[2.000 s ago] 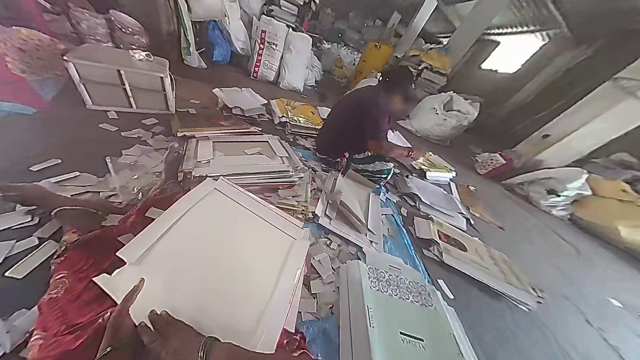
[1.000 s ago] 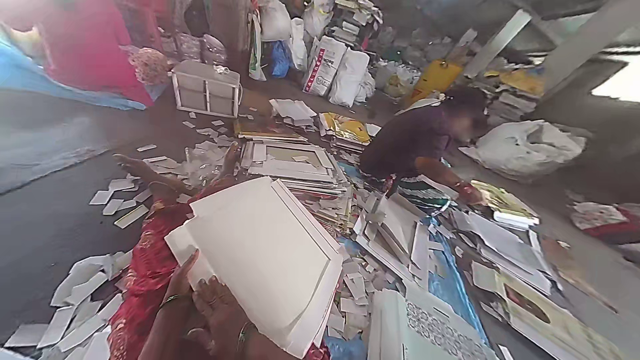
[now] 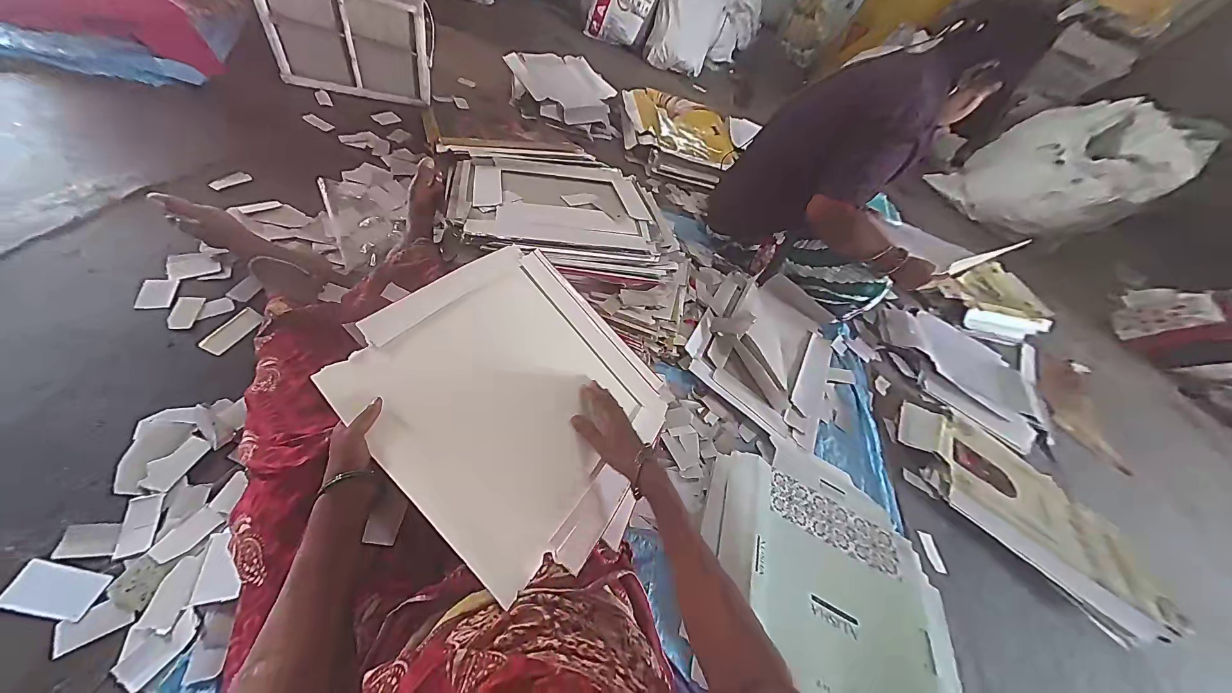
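A large off-white card sheet [image 3: 481,414] lies on top of other pale flattened card pieces [image 3: 587,337] across my lap, over red patterned cloth. My left hand [image 3: 354,448] grips the sheet's left edge, thumb on top and fingers hidden under it. My right hand [image 3: 611,428] rests with its fingers spread on the right part of the sheet. Each wrist has a bangle. Beyond the sheet stands a stack of flat card frames [image 3: 568,217]. To the right lies a pale green printed card stack [image 3: 828,577].
A co-worker [image 3: 837,144] sits at the upper right, one hand at stacked printed sheets [image 3: 1001,284]. Card scraps [image 3: 173,539] litter the floor at left and between the stacks. Blue plastic sheeting [image 3: 861,443] runs along the right. White sacks [image 3: 1088,164] lie farther back.
My right hand has moved from beside my left hand at the near left edge to the right part of the sheet. The view has tilted down.
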